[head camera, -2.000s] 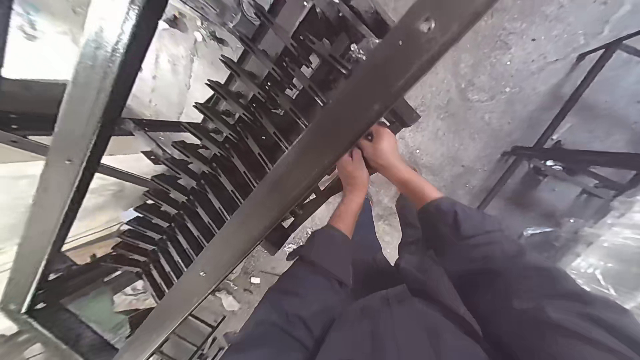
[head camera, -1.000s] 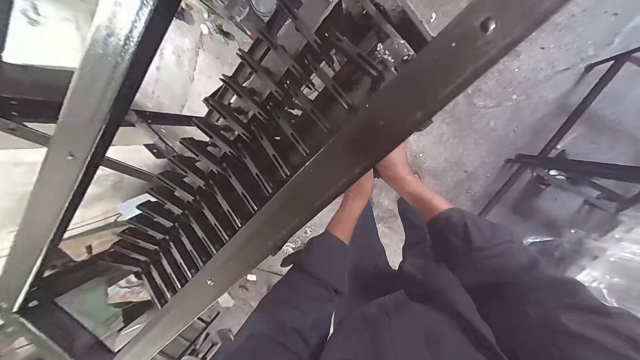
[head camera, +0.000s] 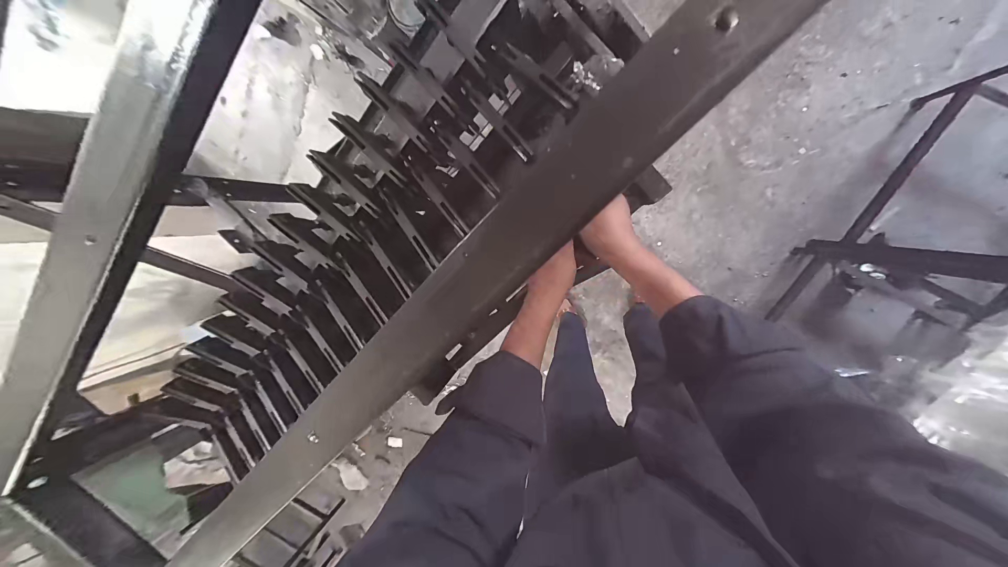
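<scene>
A long dark metal beam (head camera: 504, 236) with holes runs diagonally across the view. My left hand (head camera: 557, 268) reaches under its lower edge, and the fingers are hidden behind it. Just to the right, my right hand (head camera: 610, 228) also goes under the beam, with its back and wrist showing and its fingertips hidden. Both are beside a lower dark metal bar (head camera: 480, 335) that lies roughly parallel to the beam. What the fingers touch cannot be seen. Beyond the beam stands a long row of dark slotted metal plates (head camera: 370, 228).
A painted steel upright (head camera: 102, 197) of the frame rises at the left. Another dark metal frame (head camera: 906, 256) stands on the concrete floor at the right, near clear plastic sheeting (head camera: 969, 394). Small scraps (head camera: 350, 475) litter the floor below the beam.
Two seconds ago my fingers showed together below the beam's edge; now the beam hides them. The view has shifted somewhat.
</scene>
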